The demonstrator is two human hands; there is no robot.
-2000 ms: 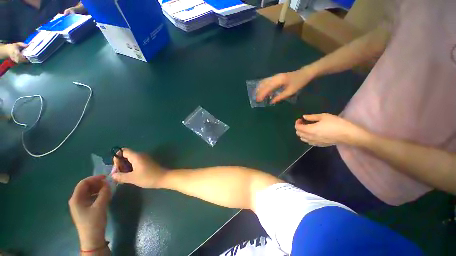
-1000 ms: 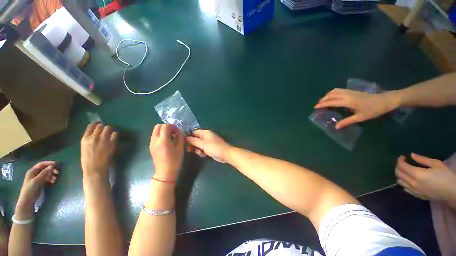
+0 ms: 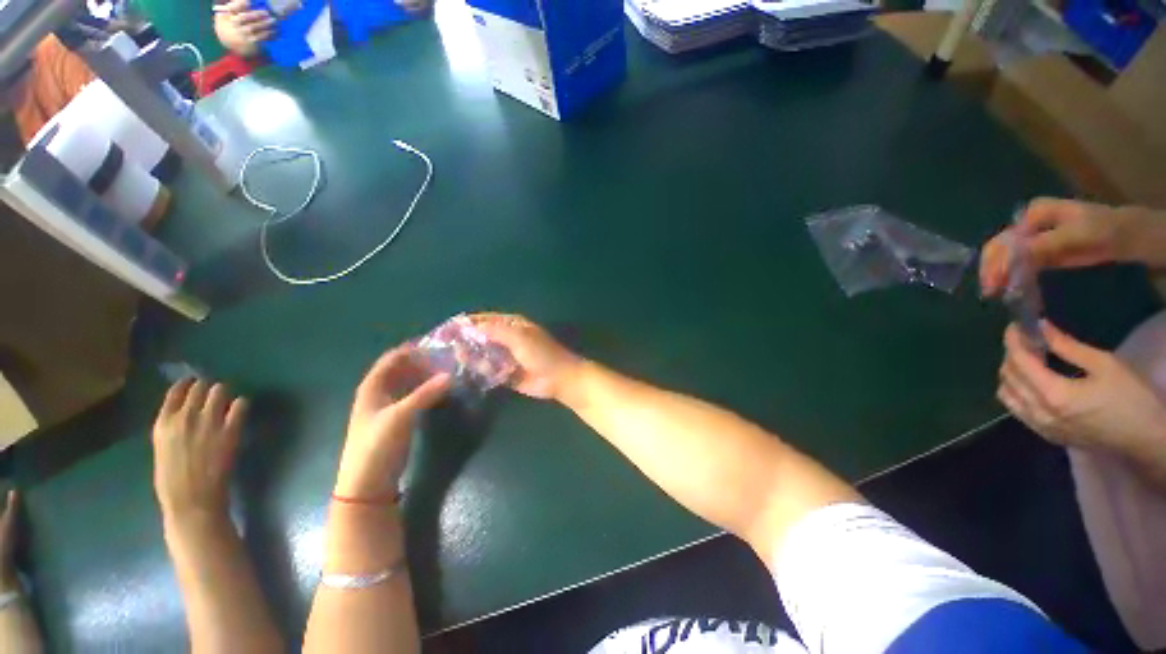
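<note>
A clear zip-lock bag is held between my two hands above the green tabletop. It looks crumpled; its contents cannot be made out. My left hand, with a red string and a pale bracelet on the wrist, pinches the bag's left and lower side. My right hand grips its right side, with the fingers partly hidden by the bag.
Clear bags with small dark parts lie at the right. A person in pink handles a bag there. Another person's hand rests at left. A white cable, a blue carton and booklet stacks are at the far side.
The bag is now raised and crumpled between both my hands. The view has shifted. The person at right has lifted a bag in both hands. One neighbour's hand at far left has mostly left the picture.
</note>
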